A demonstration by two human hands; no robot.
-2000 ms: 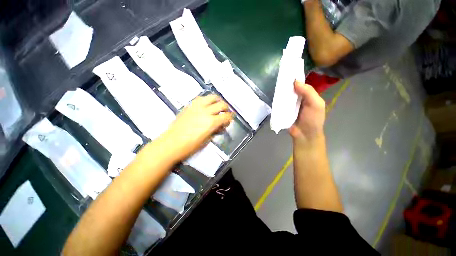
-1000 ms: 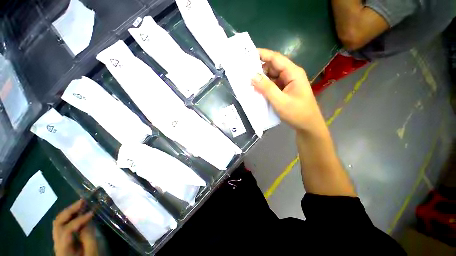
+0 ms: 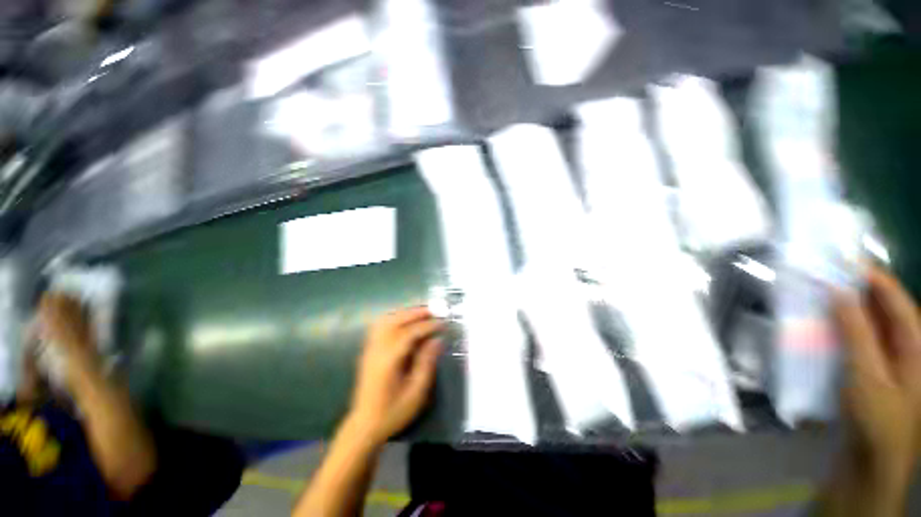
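The view is blurred. The clear blister tray [image 3: 495, 438] lies on the green bench, with white-sleeved phones [image 3: 656, 293] side by side across its two rows. One front pocket right of centre shows dark, with a small white label-like piece [image 3: 749, 343] in it. My left hand [image 3: 397, 372] is at the tray's left edge, fingers curled, fingertips at the rim. My right hand [image 3: 877, 353] is at the tray's right side, fingertips by the rightmost sleeve [image 3: 806, 323]. Blur hides whether either hand grips the tray.
A flat white sleeve [image 3: 339, 240] lies on the green bench [image 3: 232, 323] left of the tray. Rear trays [image 3: 485, 71] with white items run along the back edge, an irregular white sheet [image 3: 569, 40] on one. A neighbouring person's arm [image 3: 106, 414] is at far left, hand at a white item.
The view has swung left, bringing the neighbour in. My right hand has released the sleeved phone and is at the tray's right side. My left hand remains by the tray's left edge.
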